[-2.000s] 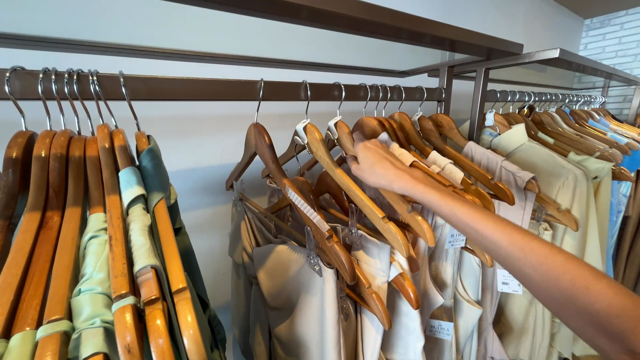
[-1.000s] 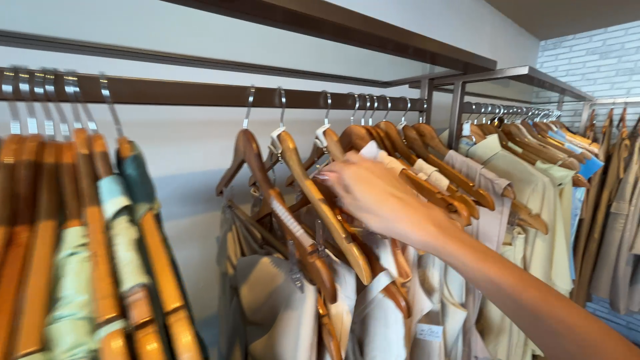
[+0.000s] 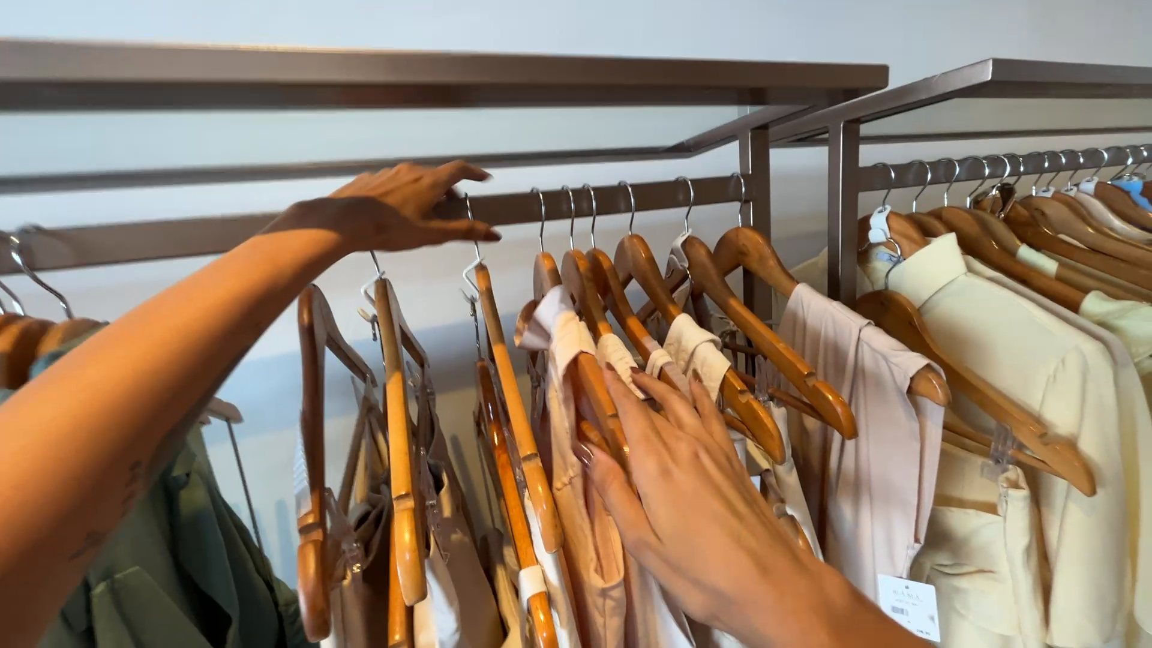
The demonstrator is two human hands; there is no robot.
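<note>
My left hand point(image 3: 409, 207) is raised at the metal rail point(image 3: 540, 205), its thumb and a finger apart around the hook of a wooden hanger point(image 3: 517, 396); whether it touches the hook I cannot tell. Lower right, my right hand point(image 3: 688, 486) lies with fingers spread against wooden hangers and the beige garments point(image 3: 585, 337) on them. A peach garment point(image 3: 589, 531) hangs beside its thumb. Left of that, a hanger with a clipped garment point(image 3: 400, 450) and a darker wooden hanger point(image 3: 312, 450) hang spaced apart. A pale pink garment point(image 3: 850, 396) hangs to the right.
A metal shelf frame point(image 3: 450, 76) runs above the rail, with an upright post point(image 3: 843, 211) at right. Beyond it hang a cream jacket point(image 3: 1017, 360) and several more hangers. A dark green garment point(image 3: 180, 549) hangs at lower left, behind my left forearm. A white tag point(image 3: 909, 605) bears writing.
My left arm has come into view, its hand now up at the rail. My right hand has moved down from the hanger tops onto the garments. Hangers near the left hand now hang farther apart.
</note>
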